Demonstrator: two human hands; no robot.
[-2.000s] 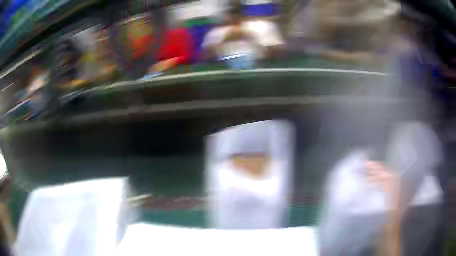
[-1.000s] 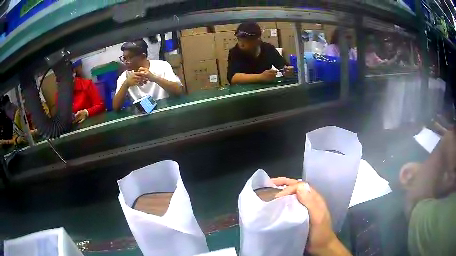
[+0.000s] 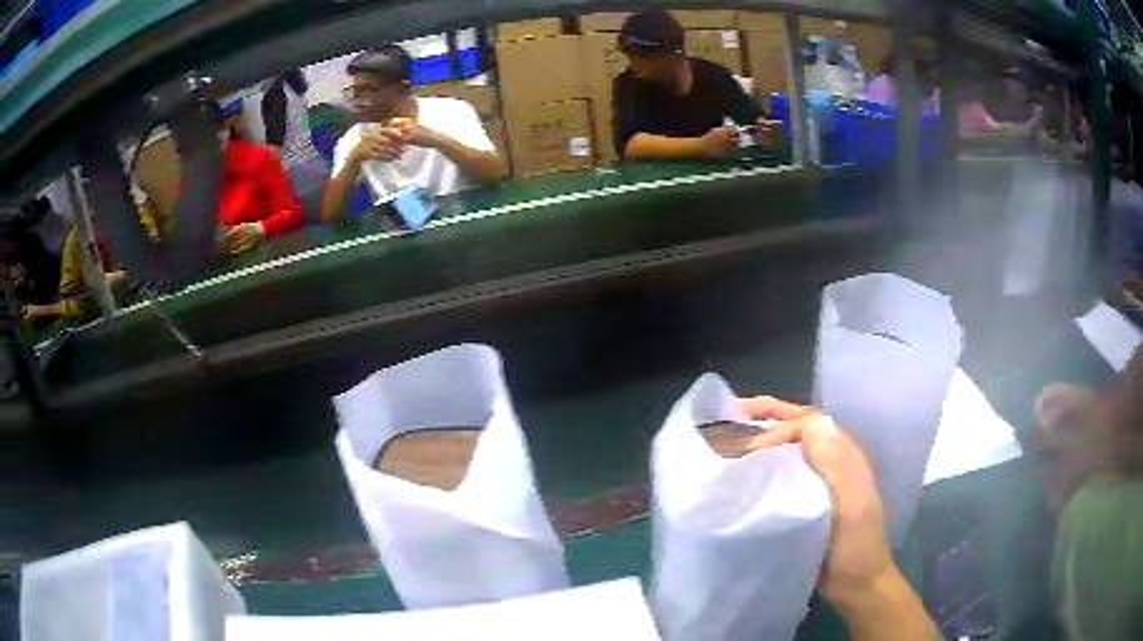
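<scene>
Three upright white sleeves stand on the bench: one at left centre (image 3: 470,538), a middle one (image 3: 740,551) and one behind it at right (image 3: 884,376). Brown wood-look tops show inside the left and middle openings. My right hand (image 3: 846,501) is bare and grips the upper right rim of the middle sleeve, fingers over its opening. My left hand is not in view. A large white flat face (image 3: 464,620) lies at the bottom edge, cut off by the picture.
A white box (image 3: 107,589) stands at lower left. White sheets (image 3: 971,432) lie beyond the right sleeve. A neighbour's green sleeve (image 3: 1097,564) and hand are at right. A dark conveyor (image 3: 376,313) runs across. Several people sit beyond it, one behind a light blue card (image 3: 410,205).
The view has shifted, so the scene sits further right and higher, and more of the white face shows at the bottom. My right hand still holds the middle sleeve.
</scene>
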